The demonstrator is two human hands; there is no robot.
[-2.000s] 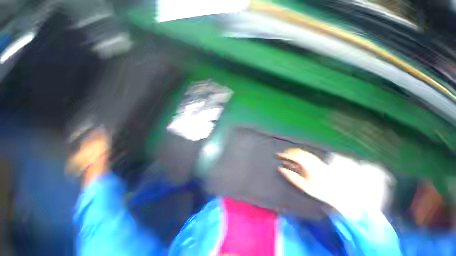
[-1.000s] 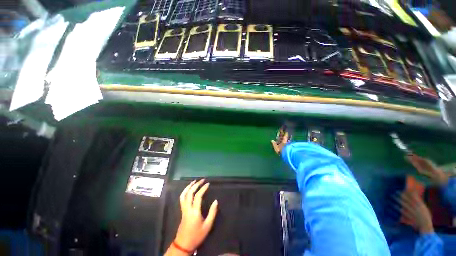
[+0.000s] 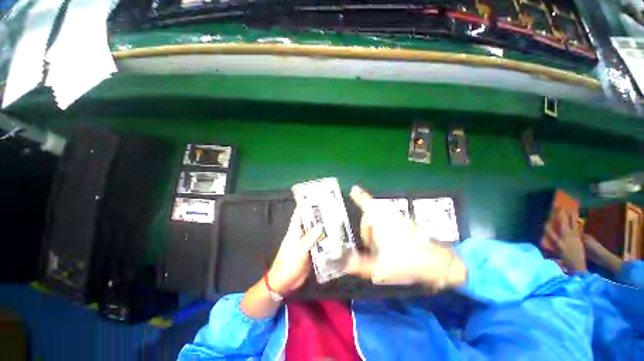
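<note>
A phone unit (image 3: 325, 225) is held above the slotted tray (image 3: 243, 236), its silver-white open side up. My left hand (image 3: 293, 257) grips its left edge. My right hand (image 3: 402, 243) is blurred, with its fingers at the unit's lower right edge; whether they grip it I cannot tell. Two bright units, the right one (image 3: 436, 217) and one beside it (image 3: 390, 209), sit in the tray's right pockets, partly behind my right hand. The left pockets are plain black.
A side tray (image 3: 191, 248) holds three units in a column. Stacked trays (image 3: 81, 204) stand farther left. Small loose units (image 3: 419, 144) lie on the green surface beyond. White sheets (image 3: 79, 53) hang at upper left. A neighbouring worker's hands (image 3: 565, 240) hold an orange-brown box at right.
My right hand has come back from the loose units to the tray. My left hand, empty before, now holds a unit. Bright units now show in the right pockets.
</note>
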